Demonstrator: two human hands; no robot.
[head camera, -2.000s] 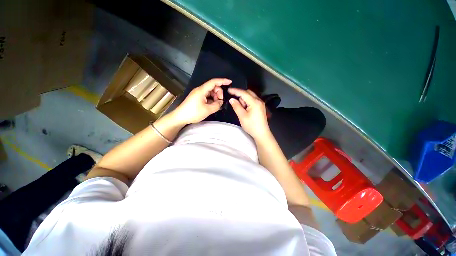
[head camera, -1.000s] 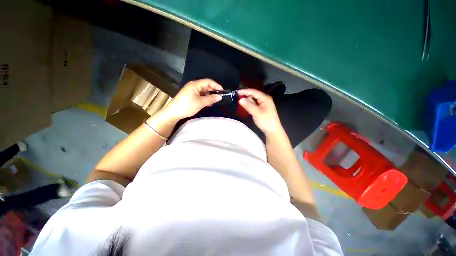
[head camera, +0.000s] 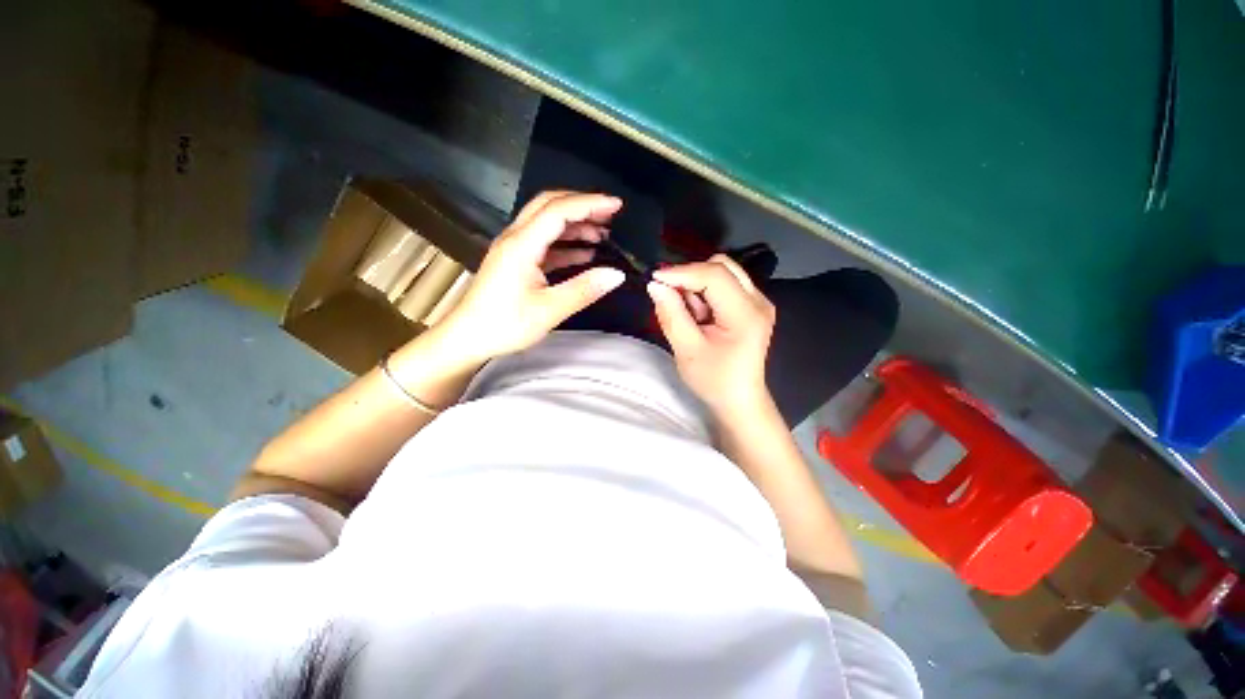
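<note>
A small dark part (head camera: 632, 260), thin and hard to make out against the dark lap, is between my two hands. My right hand (head camera: 721, 328) pinches its right end between thumb and fingertips. My left hand (head camera: 526, 280) is at its left end, with thumb and fingers spread apart; the fingertips are close to the part, and no grip shows. Both hands are bare and above the lap, below the edge of the green bench (head camera: 874, 123).
An open carton (head camera: 328, 301) with pale tubes stands on the floor at left, near large brown cartons (head camera: 205, 164). A red stool (head camera: 1010, 539) and brown boxes (head camera: 1045, 601) are at right. Dark tweezers (head camera: 1166, 123) and a blue bin (head camera: 1195, 362) are on the bench.
My left thumb and fingers have spread apart from their pinch on the dark part. My right hand has shifted slightly down and keeps its pinch. The view has shifted slightly.
</note>
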